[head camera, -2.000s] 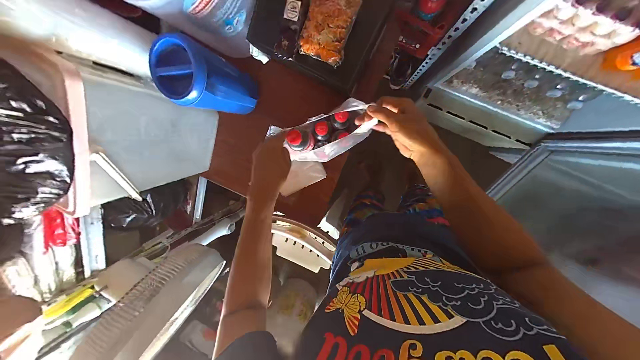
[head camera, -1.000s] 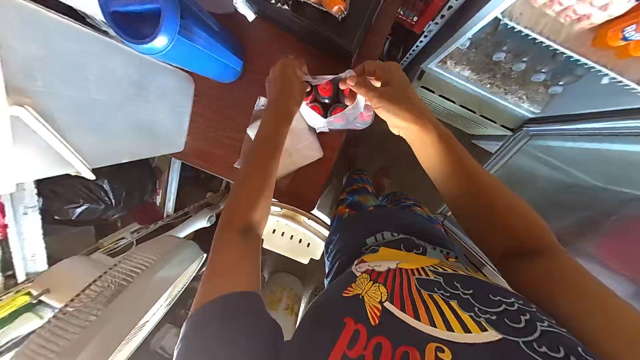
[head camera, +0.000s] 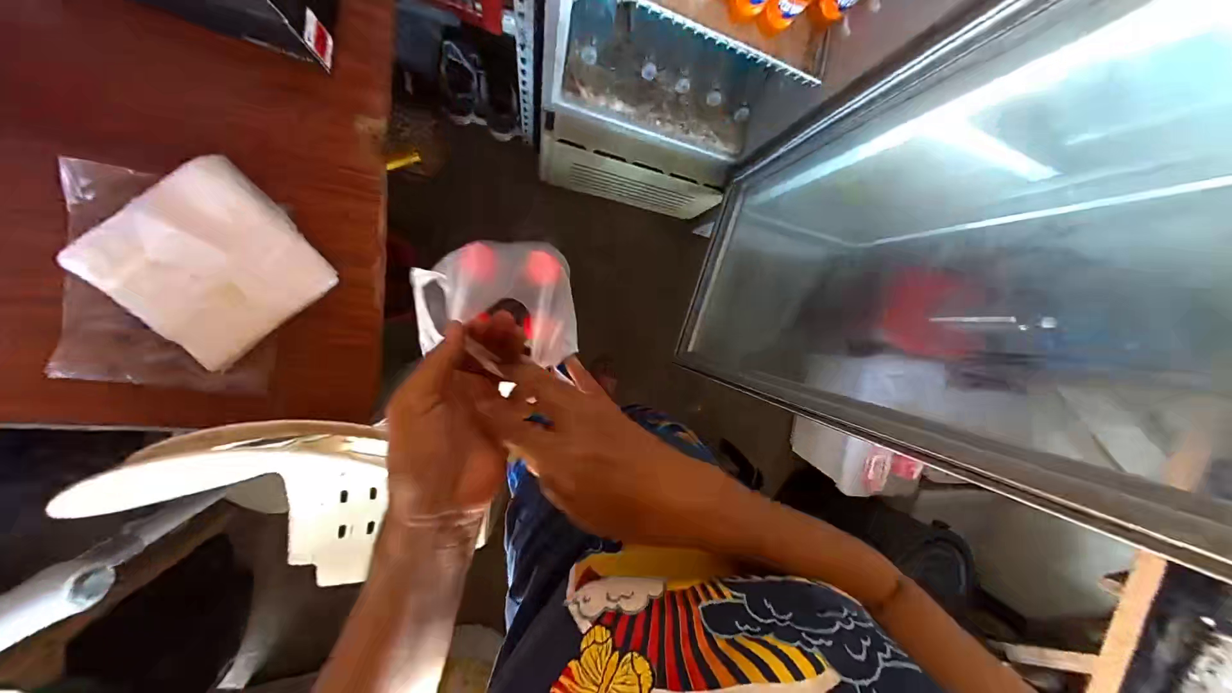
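Note:
A whitish plastic bag (head camera: 500, 279) holding several dark bottles with red caps hangs in front of me, beside the table's right edge. My left hand (head camera: 448, 423) grips its near edge from the left. Across it, my right hand (head camera: 568, 433) reaches in and holds the bag's near side, fingers close to the left ones. Motion blur and the overlapping hands hide the exact finger grip. On the table a folded white paper or cloth square (head camera: 202, 260) lies over a clear plastic sheet (head camera: 82, 332).
The reddish-brown wooden table (head camera: 332, 192) is at left, with a dark box (head camera: 260, 29) at its back. A white plastic chair (head camera: 327, 472) stands below it. An open glass fridge door (head camera: 943, 269) fills the right side; the fridge (head camera: 626, 173) stands behind, with orange-filled bottles (head camera: 775, 12) above.
Both hands and the bag of bottles have moved from over the table to beside its right edge. My hands, apart before, now overlap. The view has swung right.

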